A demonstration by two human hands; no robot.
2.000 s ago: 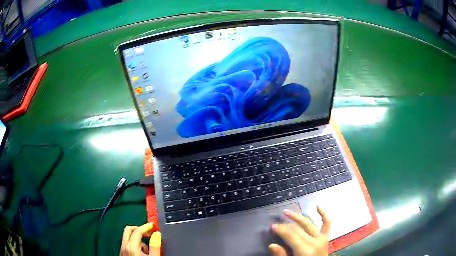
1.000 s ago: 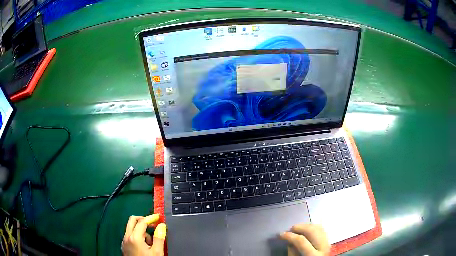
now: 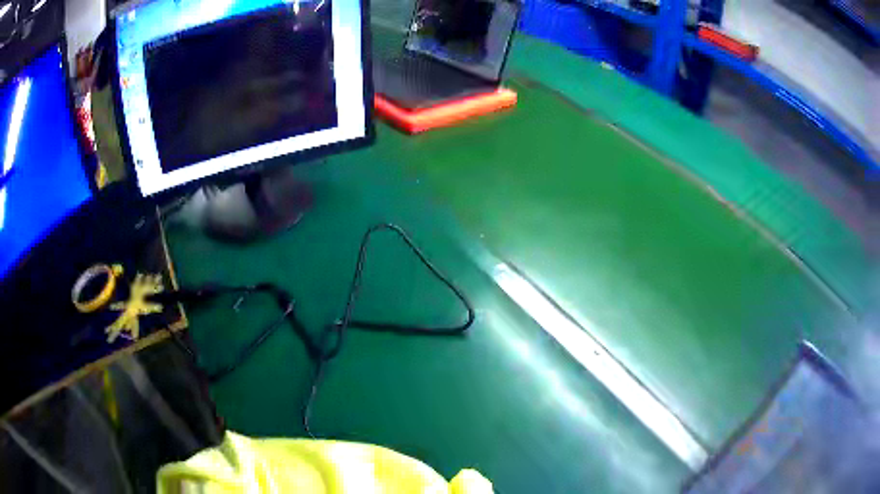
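Observation:
No hand is in view. A yellow sleeve (image 3: 318,468) shows at the bottom edge, and its hand is cut off or hidden. An external monitor (image 3: 246,87) stands on a dark round stand at the upper left, showing a dark window with a pale border. A thin black cable (image 3: 415,328) lies looped on the green bench in front of it. Part of a laptop's lid (image 3: 786,434) shows blurred at the lower right edge.
A second monitor (image 3: 34,154) is at the left edge. A yellow tape roll (image 3: 96,288) and yellow strips (image 3: 137,307) lie on the black side table. Another laptop (image 3: 458,48) sits on a red-orange pad (image 3: 449,110) behind. Blue racking (image 3: 666,48) is at the back.
The view has swung left. The laptop has moved to the lower right edge and both hands have left the picture. The external monitors, side table and yellow sleeve now show.

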